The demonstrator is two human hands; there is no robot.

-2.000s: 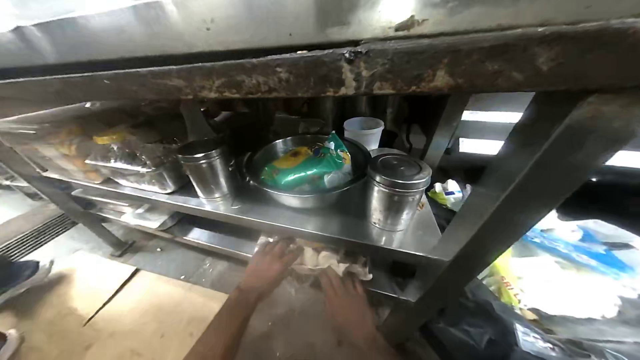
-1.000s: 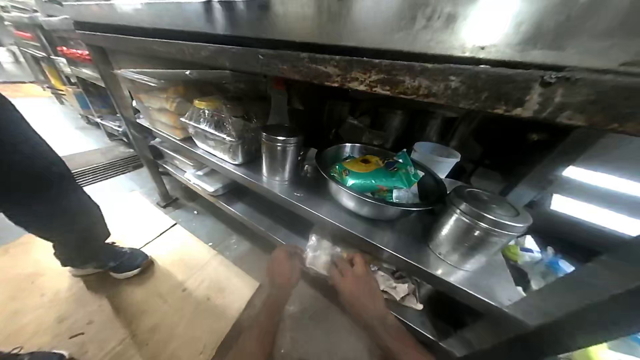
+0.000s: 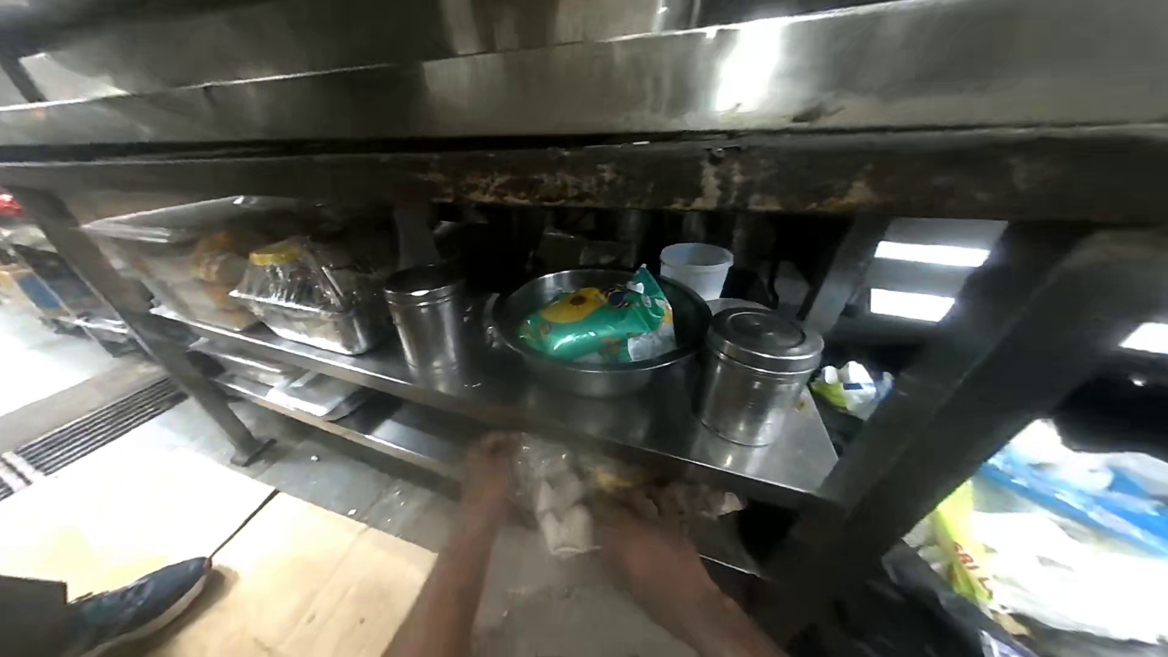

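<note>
Both hands are low at the bottom shelf of a steel table. A crumpled clear plastic bag with pale contents (image 3: 561,506) is between them. My left hand (image 3: 493,465) touches its left side, its fingers blurred. My right hand (image 3: 643,538) is at the right side, near crumpled pale wrapping (image 3: 712,502); its grip is too blurred to tell. On the shelf above, a steel bowl (image 3: 593,376) holds a green plastic packet (image 3: 602,319), with a lidded steel canister (image 3: 759,374) on its right and another steel canister (image 3: 427,319) on its left.
The middle shelf's edge (image 3: 566,429) is just above my hands. A wrapped foil tray (image 3: 319,324) and a clear plastic tub (image 3: 192,265) stand at left, a white plastic cup (image 3: 696,266) behind the bowl. A table leg (image 3: 949,383) and bagged items (image 3: 1077,547) are at right. A person's shoe (image 3: 141,602) is at lower left.
The view has swung about. The clear bag, held up between my hands one second ago, is now lower and closer to me, with pale contents showing.
</note>
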